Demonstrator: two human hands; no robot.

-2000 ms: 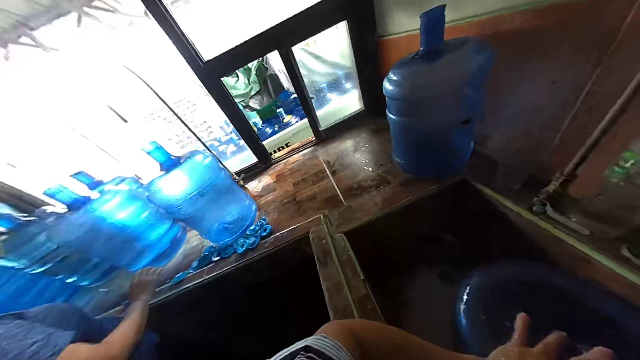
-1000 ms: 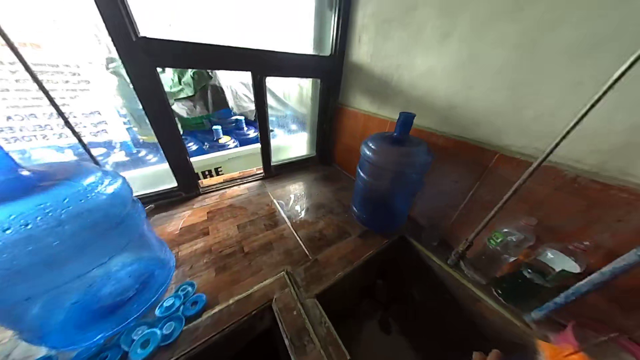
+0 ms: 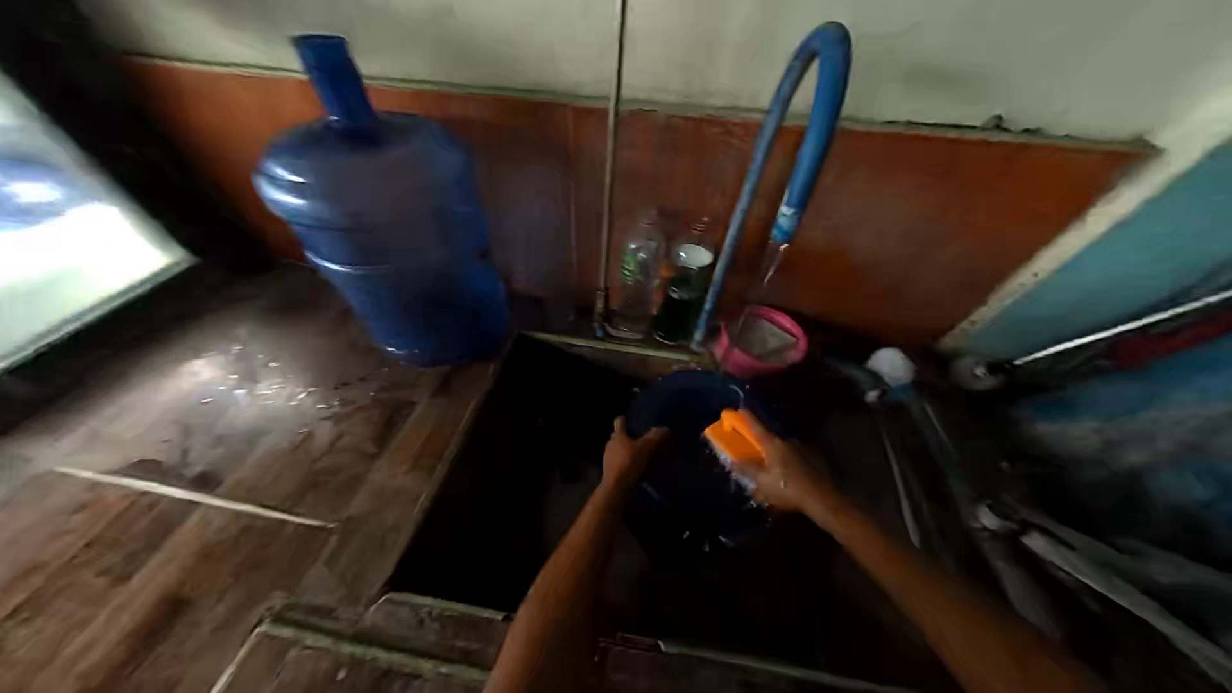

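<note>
In the dark basin, my left hand [image 3: 630, 456] grips the left side of a dark blue plastic water jug [image 3: 688, 500], whose outline is hard to make out in the shadow. My right hand [image 3: 782, 472] holds an orange scrub brush [image 3: 733, 438], its pale bristles against or close to the jug's right side. Behind my hands a blue bent water pipe [image 3: 791, 183] lets a thin stream of water fall near a pink plastic container [image 3: 760, 342]. Another blue water jug [image 3: 404, 231] stands upright on the ledge, left of the basin.
Two bottles, a clear plastic one [image 3: 637, 279] and a green one [image 3: 685, 289], stand against the orange wall beside a thin upright rod [image 3: 614, 173]. The basin's rim [image 3: 448, 472] borders a wet wood-patterned tile counter [image 3: 221, 510]. Pipes [image 3: 1049, 549] lie at the right.
The view has swung far right, to the basin and pipe. My left hand, beside the window-side jugs two seconds ago, is now on the jug in the basin; my right hand now holds the orange brush.
</note>
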